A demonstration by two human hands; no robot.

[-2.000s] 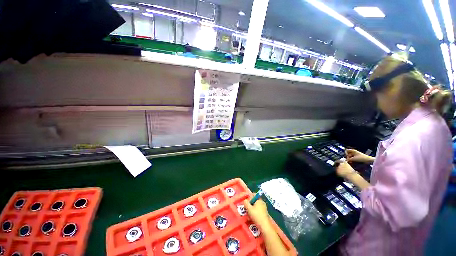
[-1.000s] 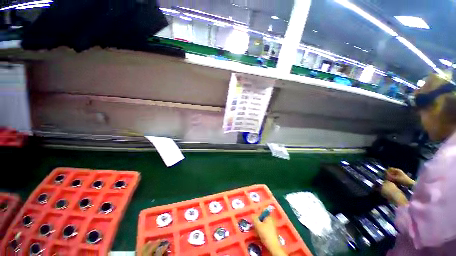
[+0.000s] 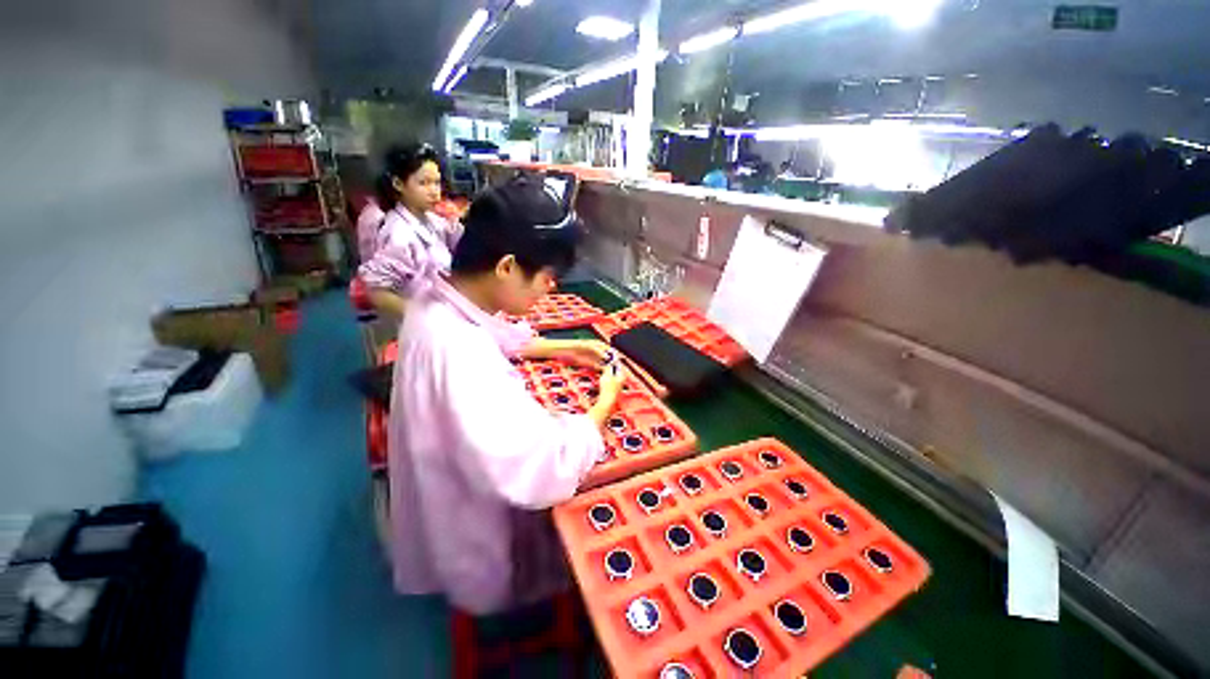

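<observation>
A red tray (image 3: 727,600) lies nearest in front of me on the green bench, tilted in the view. Its square pockets hold round watch heads with dark faces and silvery rims, such as one watch head (image 3: 751,562) near the middle. The near edge of the tray is cut off by the bottom of the picture. A small red piece (image 3: 913,673) shows at the bottom edge, too little to tell what it is. Neither of my hands is in the picture.
A worker in pink (image 3: 465,438) handles a watch head over another red tray (image 3: 650,458) at left. A black slab (image 3: 668,358) lies behind, near a clipboard (image 3: 767,285). White paper slip (image 3: 1030,564) at right. Another worker stands farther back. Black boxes stand on the blue floor.
The view has swung far to the left, to the neighbouring worker. My hands and the near tray they were over have left the picture; the left tray is now central.
</observation>
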